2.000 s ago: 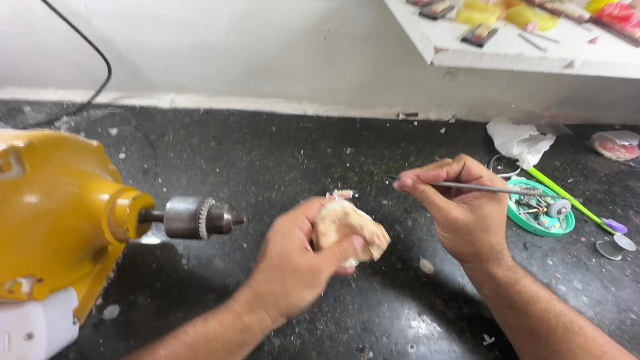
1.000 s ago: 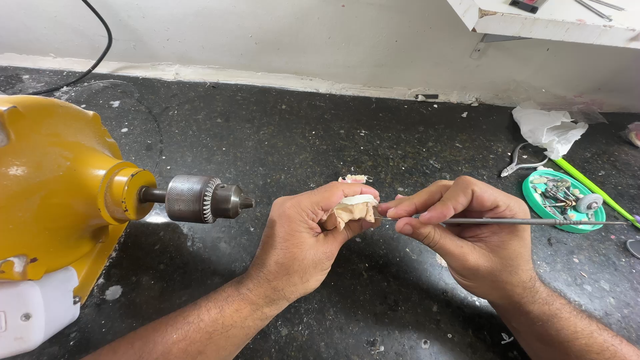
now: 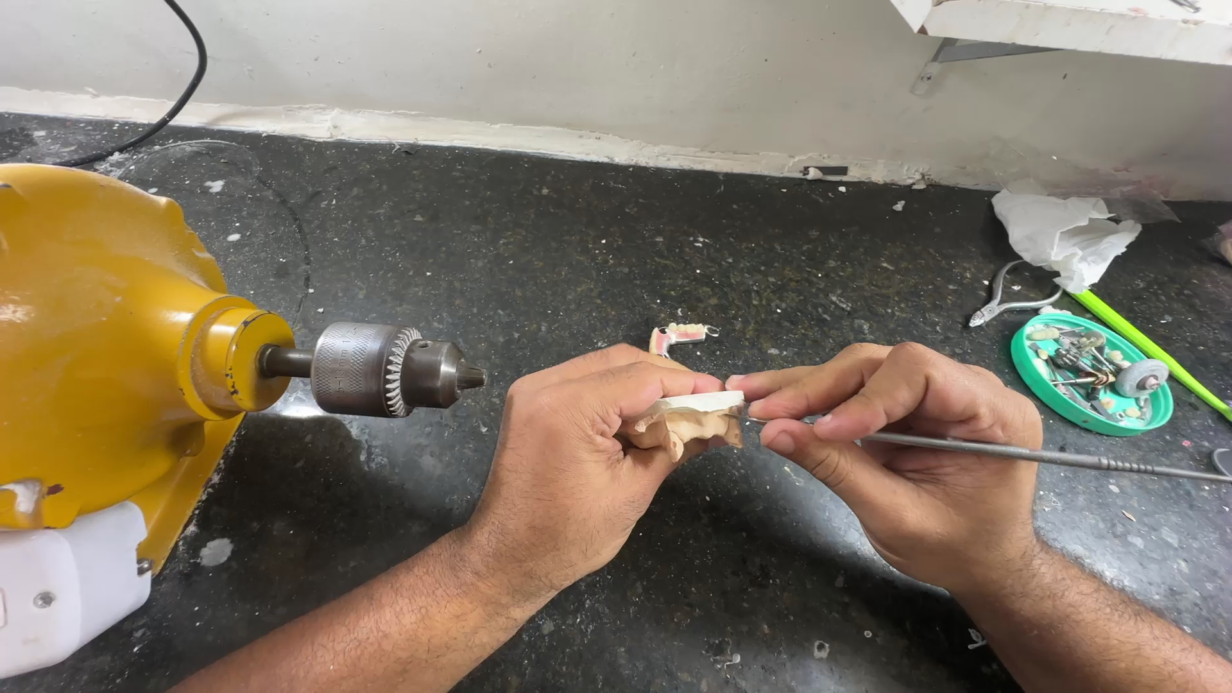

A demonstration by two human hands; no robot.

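My left hand [image 3: 577, 462] grips a beige and white plaster dental cast [image 3: 691, 423], tilted with its white side up. In my right hand [image 3: 895, 452] is a thin metal dental hand instrument [image 3: 1001, 452], held like a pen; its tip is hidden by the fingers at the cast's right edge. The fingertips of my right hand are at the cast's right end. Just behind my left hand a partial denture [image 3: 681, 335] with pink base, teeth and a wire clasp lies on the dark speckled stone worktop [image 3: 539, 241].
At left stands a yellow motor [image 3: 106, 298] with a metal drill chuck [image 3: 395, 371] pointing right. To the right are a green lid of burs [image 3: 1097, 423], pliers [image 3: 1006, 298], crumpled white paper [image 3: 1064, 236] and a bright green handle [image 3: 1155, 351]. A white shelf [image 3: 1078, 24] juts out above.
The cast has been turned from its broad beige face to show its white edge. My right hand has come in from the right to meet it. The view has shifted.
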